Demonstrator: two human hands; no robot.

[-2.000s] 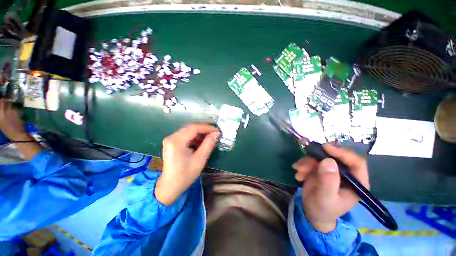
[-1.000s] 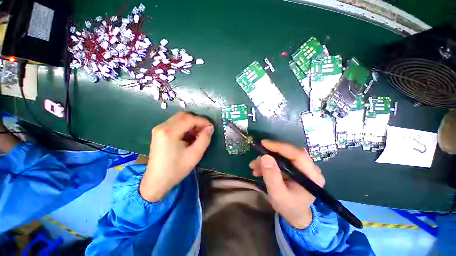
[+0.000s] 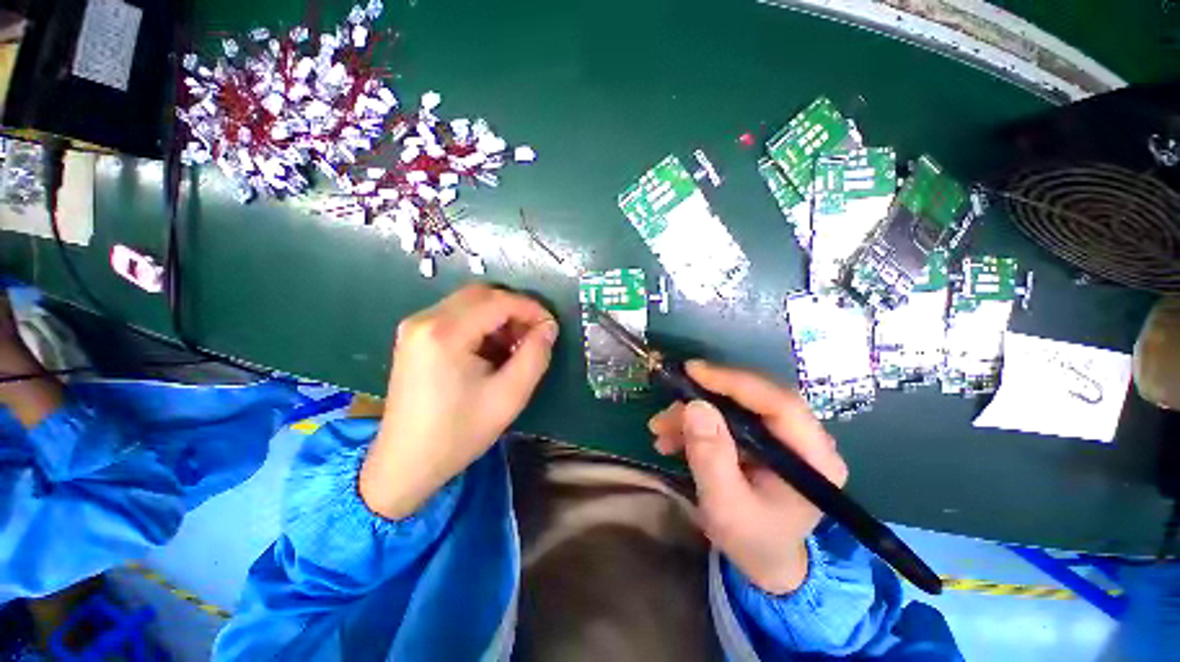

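Observation:
My right hand (image 3: 757, 472) holds the black soldering iron (image 3: 802, 476). Its thin metal tip is over the upper left part of a circuit board (image 3: 613, 339) lying in front of me. My left hand (image 3: 463, 382) is just left of this board, thumb and forefinger pinched together; whatever is between the fingertips is too small to tell. A second circuit board (image 3: 683, 233) lies tilted behind and to the right. A thin strand (image 3: 541, 243) lies on the bench behind my left hand. Connector leads (image 3: 291, 110) with white plugs and dark red wires lie in a tangled heap at the left.
Several overlapping boards (image 3: 848, 207) lie at the right, by a white paper sheet (image 3: 1059, 385). A black fan (image 3: 1100, 213) stands at the far right. A black soldering station (image 3: 97, 71) and its cable (image 3: 176, 246) are at the left. Another person's blue sleeve (image 3: 142, 453) is at the lower left.
The soldering iron has moved left from beside the pile to over the front board. My left hand keeps its pinch near the board. The view has shifted.

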